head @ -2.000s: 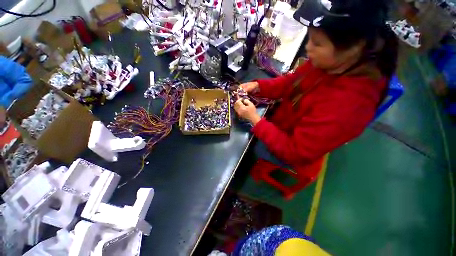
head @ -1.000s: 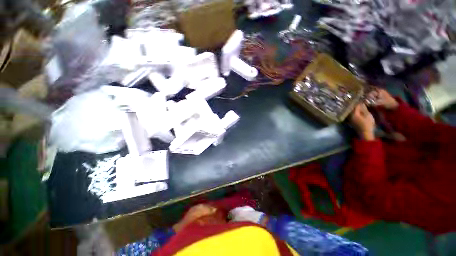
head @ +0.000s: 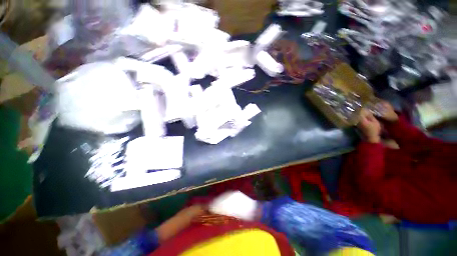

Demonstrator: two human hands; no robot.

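Note:
My left hand [head: 181, 220] is bare and blurred, low in the picture in front of my body; its fingers reach the white-gloved right hand. My right hand [head: 234, 205] wears a white glove and lies just below the bench edge. I cannot make out fingers or anything held in either hand. White plastic housings [head: 220, 112] are heaped on the dark bench [head: 220, 167]. One housing [head: 154, 154] lies flat near the front edge. A loose pile of small white plastic clips [head: 106, 162] lies left of it.
A white bulging plastic bag [head: 97, 97] lies behind the clips. To the right, a person in red [head: 386, 172] works at a small open box of metallic parts [head: 340, 95], with wire leads [head: 295, 62] beside it. A carton [head: 120, 222] shows below the bench edge.
The view has swung left and down from the neighbour to the housings, then shifted slightly. My hands have come into view; the left now reaches closer to the gloved right.

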